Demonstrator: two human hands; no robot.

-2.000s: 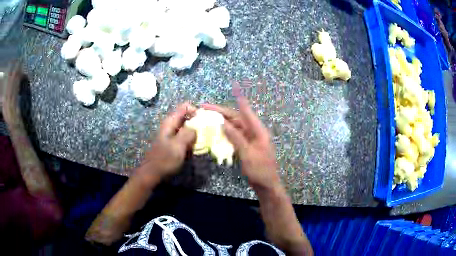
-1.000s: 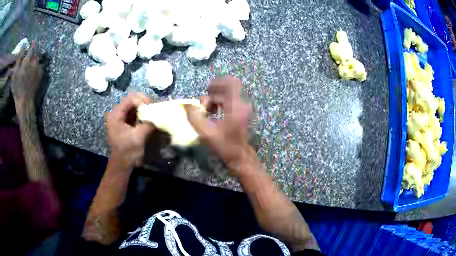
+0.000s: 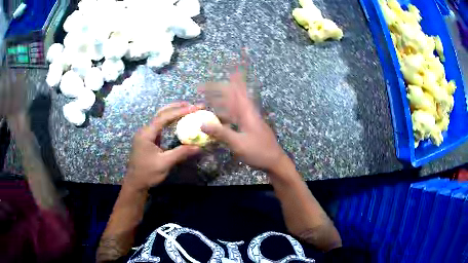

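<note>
My left hand [image 3: 159, 146] grips a rounded pale yellow piece [image 3: 194, 127] between its thumb and fingers, just above the bench near its front edge. The piece has a white, ball-like top. My right hand [image 3: 249, 126] is on the right, thumb resting on the piece, its fingers raised, spread and blurred. White lumps [image 3: 113, 41] are heaped at upper left. Two joined-looking yellow pieces [image 3: 318, 25] lie at upper right. Whether a white lump is inside the held piece cannot be seen.
A blue tray [image 3: 392, 97] with piled yellow pieces [image 3: 423, 72] stands at right. Stacked blue trays [image 3: 431, 215] are below it. A digital scale [image 3: 25, 53] is at left. Another person's blurred arm [image 3: 31, 154] and maroon sleeve [image 3: 36, 228] are at left.
The separate white lump near my hands is gone from the bench. The yellow piece, earlier stretched between both hands, is now compact and round. My right fingers have lifted off. The view has shifted.
</note>
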